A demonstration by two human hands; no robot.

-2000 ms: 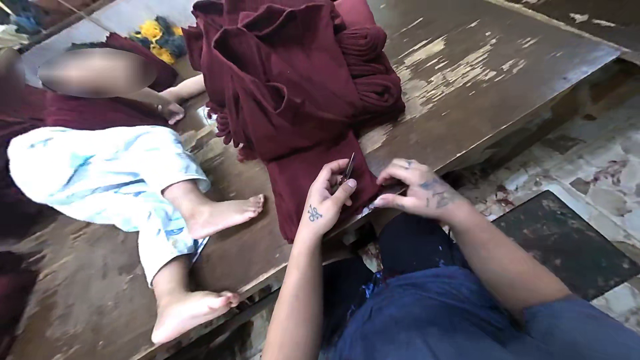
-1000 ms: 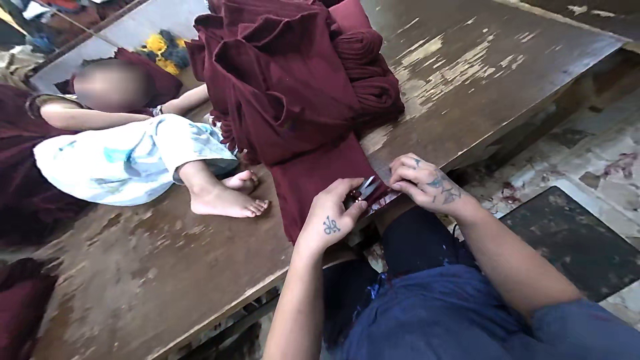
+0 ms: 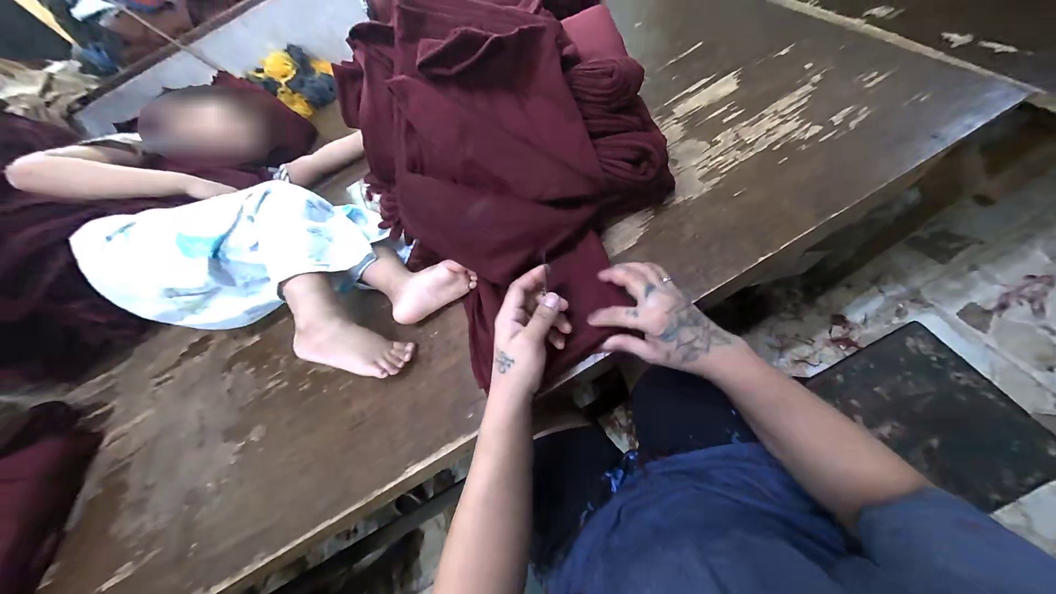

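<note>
Maroon knitted cloth (image 3: 495, 140) lies in a thick folded pile on the wooden table, and one flap hangs toward its near edge. Over that flap is my left hand (image 3: 532, 322), palm turned up and fingers curled around a small thin metal tool (image 3: 544, 279), mostly hidden by the fingers. Just to its right, my right hand (image 3: 660, 318) has its fingers apart, with the fingertips over the flap's right edge. Nothing shows in its grasp, and whether it touches the cloth I cannot tell.
Another person (image 3: 223, 239) lies on the table at the left, bare feet close to the cloth. The worn wooden tabletop (image 3: 767, 148) extends to the right. Yellow and grey yarn (image 3: 293, 78) sits behind. A dark mat (image 3: 932, 412) lies on the floor at the right.
My right hand's fingers, pinched together near the cloth edge before, are now spread. The metal tool in my left hand shows less than a second ago. The lying person's legs have shifted since two seconds ago.
</note>
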